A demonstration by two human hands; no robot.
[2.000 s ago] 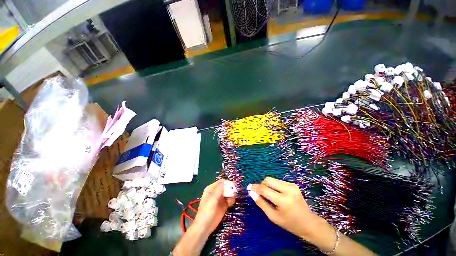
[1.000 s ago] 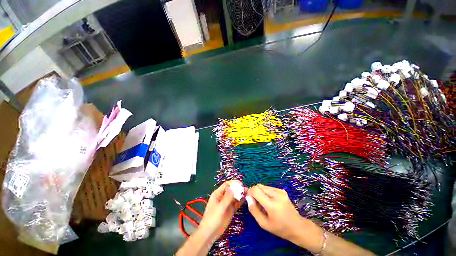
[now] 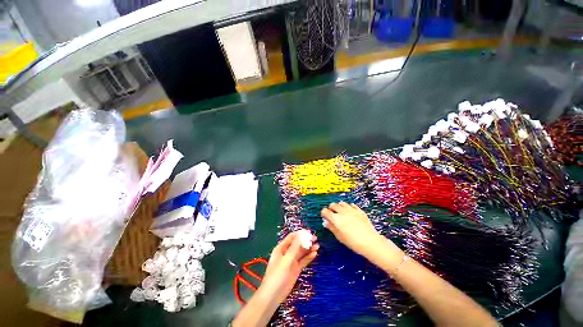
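Observation:
My left hand (image 3: pixel 286 265) holds a white connector housing (image 3: pixel 307 239) between thumb and fingertips, over the left edge of the wire bundles. My right hand (image 3: pixel 349 227) lies over the green wires (image 3: pixel 313 205), fingers bent, a little above and right of the housing. Whether its fingertips grip a wire is too small to tell. The yellow wires (image 3: pixel 323 177) are beyond the green ones. The blue wires (image 3: pixel 339 281) are nearest me. The red wires (image 3: pixel 427 186) and black wires (image 3: pixel 476 252) lie to the right.
Loose white housings (image 3: pixel 172 271) are heaped at left, before a small carton (image 3: pixel 182 203) and white sheet (image 3: pixel 233 205). Red-handled scissors (image 3: pixel 239 281) lie by my left wrist. A plastic bag (image 3: pixel 73 211) is far left. Harnesses (image 3: pixel 505 153) fan out at right; a pale sleeve (image 3: pixel 573 271) shows at the right edge.
My right hand has moved away from the housing, up and right onto the green wires. My left hand still holds the housing in nearly the same place. The view has tilted slightly.

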